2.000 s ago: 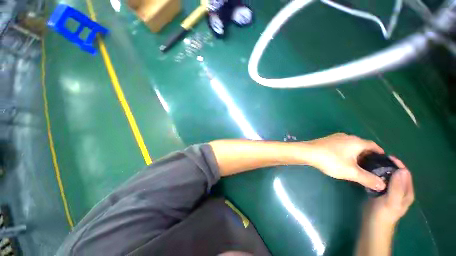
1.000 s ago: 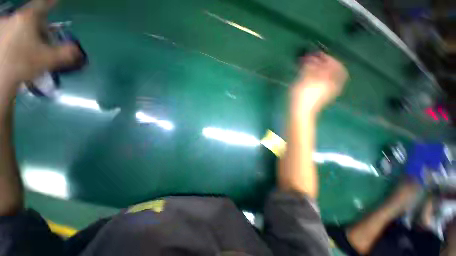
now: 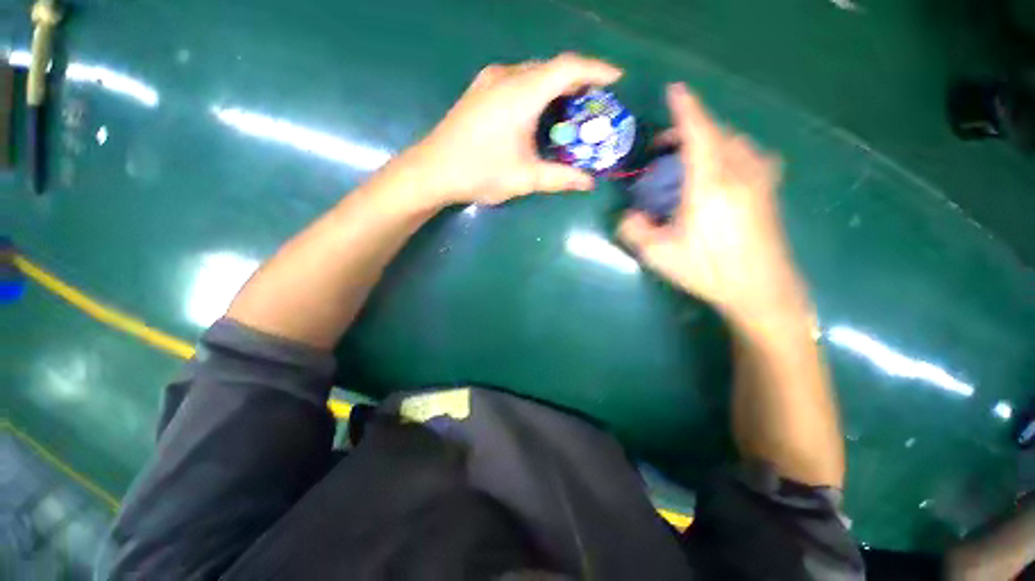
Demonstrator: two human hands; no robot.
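My left hand (image 3: 511,131) is shut on a black round housing whose open face shows a circuit board (image 3: 594,127), blue with white spots and small parts. My right hand (image 3: 721,204) holds a second round part (image 3: 658,185), dark and bluish, blurred, just right of and a little below the first. Thin red wires (image 3: 622,175) show between the two parts. Both parts are above the green bench. Fingers hide their edges.
A yellow-handled tool (image 3: 41,91) with a black end lies at the far left on the glossy green bench (image 3: 511,306). A dark object (image 3: 978,108) lies at the upper right, beyond the bench seam. Another person's forearm (image 3: 999,556) shows at the lower right corner.
My hands were wide apart a second ago and are now close together in front of me. The unit now shows open, with its board face visible. The view has shifted.
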